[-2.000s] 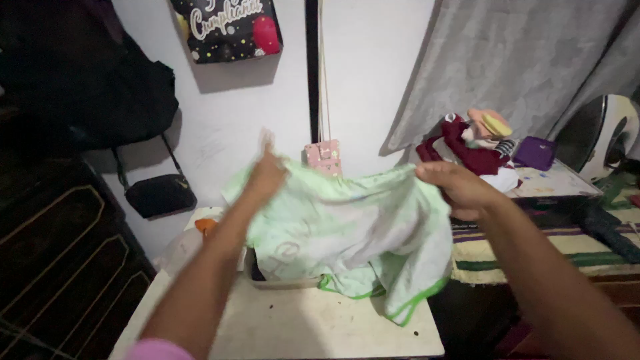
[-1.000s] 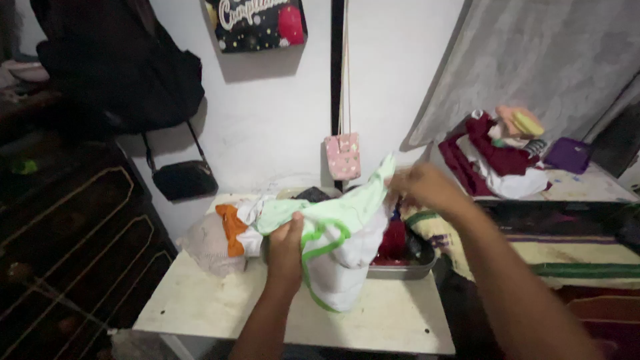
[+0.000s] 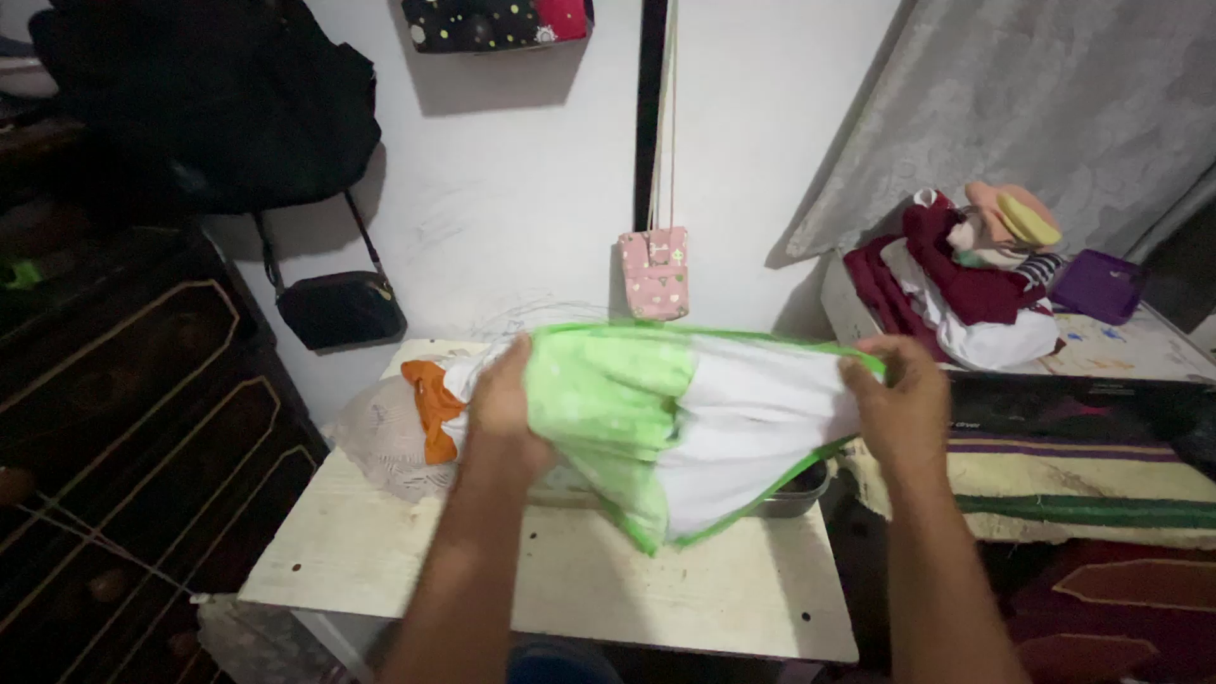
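Note:
Stretched between my hands is a green and white cloth garment (image 3: pixel 655 418) with bright green trim, held up above a pale wooden table (image 3: pixel 608 570). My left hand (image 3: pixel 508 408) grips its left edge, and my right hand (image 3: pixel 893 389) pinches its upper right corner. Behind and below the garment, a dark metal tray (image 3: pixel 803 492) shows only at its right end; the rest is hidden. An orange cloth piece (image 3: pixel 435 408) lies left of my left hand, beside a pale sheer bundle (image 3: pixel 380 437).
A black shoulder bag (image 3: pixel 342 309) and a pink pouch (image 3: pixel 655 273) hang at the wall. Maroon and white clothes (image 3: pixel 978 285) are piled on a box at the right, near a purple container (image 3: pixel 1102 285). A dark drawer chest (image 3: pixel 142 427) stands at the left.
The garment was bunched between my hands one second ago and is now spread wide. My hands have moved apart. The tray's red contents, seen then, are now hidden behind the cloth.

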